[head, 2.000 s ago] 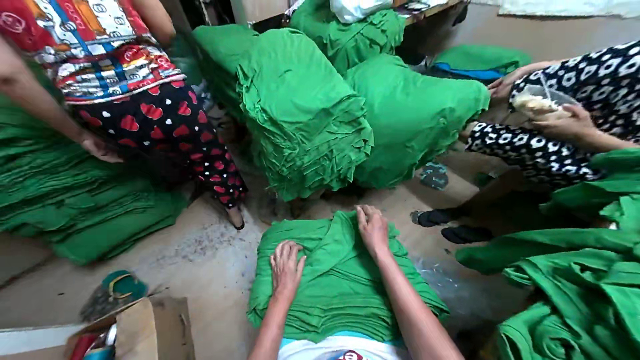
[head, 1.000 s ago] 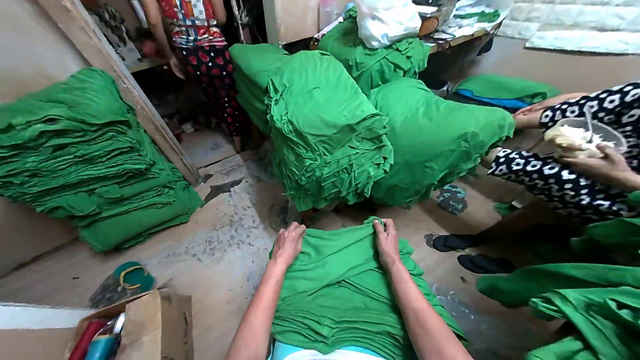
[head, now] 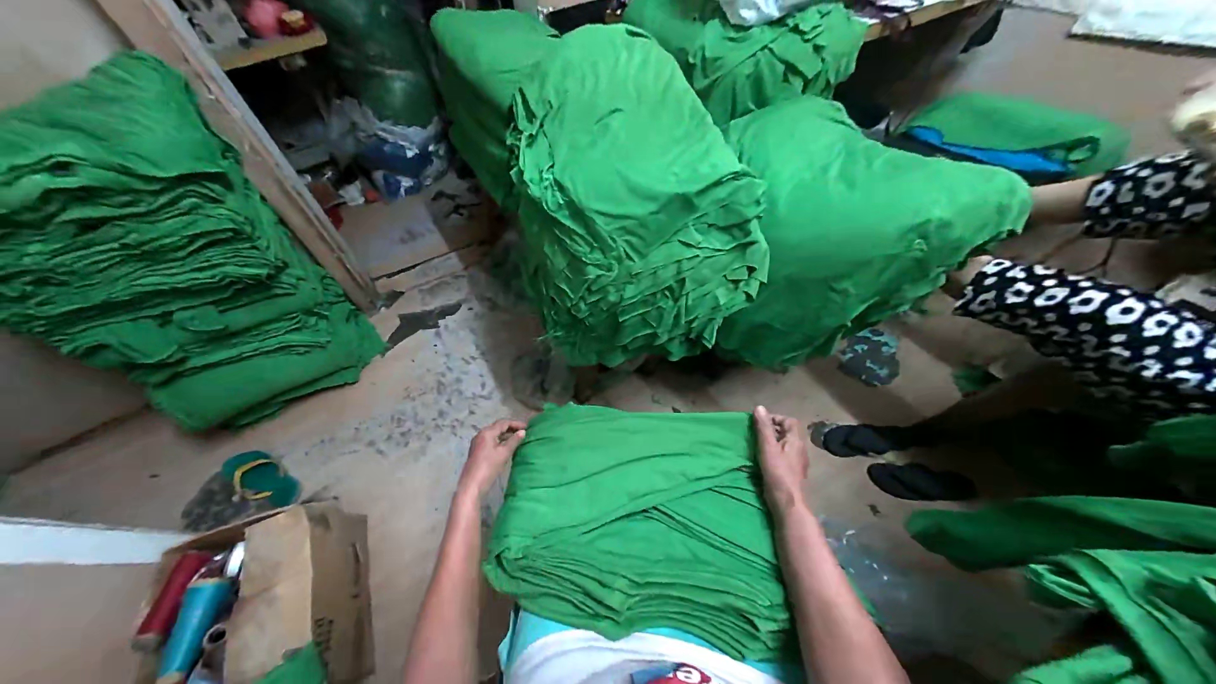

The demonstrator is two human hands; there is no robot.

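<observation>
A thick stack of folded green cloth (head: 636, 513) lies on my lap, its many layers showing along the near edge. At its far left corner is my left hand (head: 494, 454), fingers curled with the fingertips by the cloth's edge; whether they pinch it cannot be told. My right hand (head: 782, 451) rests against the far right corner, fingers pointing away from me and the thumb side along the cloth. The top layer lies mostly flat, with slanting folds across its middle.
Large green cloth piles (head: 636, 190) stand ahead, another green stack (head: 142, 256) leans at left. A cardboard box (head: 275, 589) with thread cones (head: 198, 617) sits lower left, near a green slipper (head: 261, 478). A seated person's patterned-trousered legs (head: 1092, 304) and more green cloth (head: 1130, 560) are at right.
My hands have moved apart to the stack's far corners, and the top cloth lies flatter than before. The person in red and patterned clothes at the left is out of view.
</observation>
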